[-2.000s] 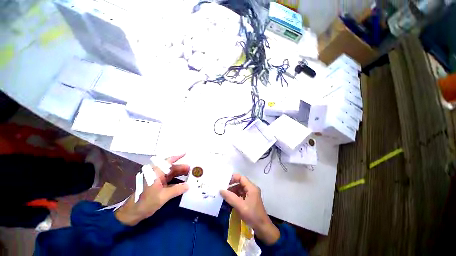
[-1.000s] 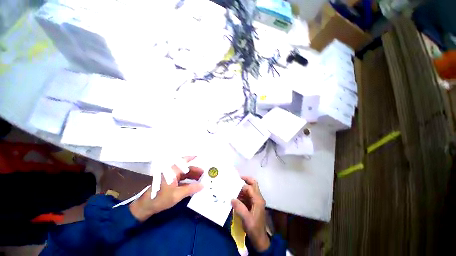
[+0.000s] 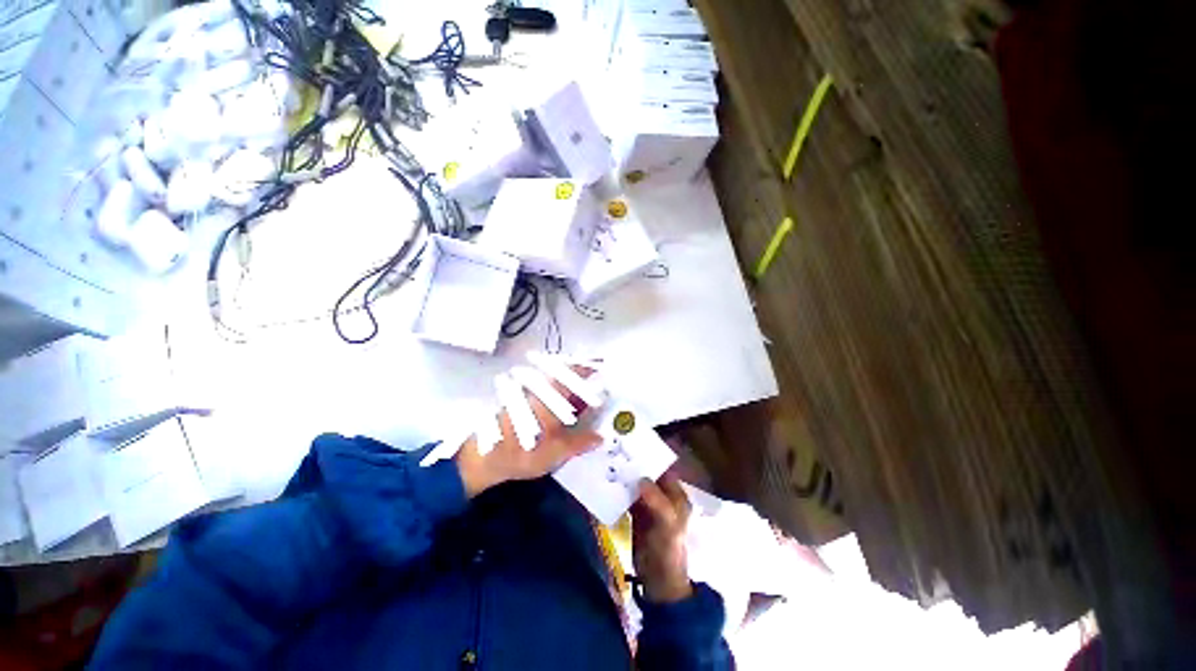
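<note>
A small white box (image 3: 606, 475) with a round gold sticker (image 3: 624, 422) and small print on its face is held over my lap at the table edge. My left hand (image 3: 531, 439) grips its left side, with several white strips (image 3: 517, 409) fanned from its fingers and over its back. My right hand (image 3: 661, 522) holds the box's lower right corner. A yellow sheet (image 3: 613, 557) shows partly beside my right hand; the rest is hidden.
White boxes (image 3: 540, 226), an open shallow tray (image 3: 467, 296) and dark cords (image 3: 352, 81) lie on the table (image 3: 708, 334). Rounded white pieces (image 3: 190, 184) are at back left, more boxes (image 3: 158, 480) at left, corrugated cardboard (image 3: 892, 288) at right.
The view has swung right and down, so the table things appear further left and bright white material shows at lower right. Both hands still hold the stickered box.
</note>
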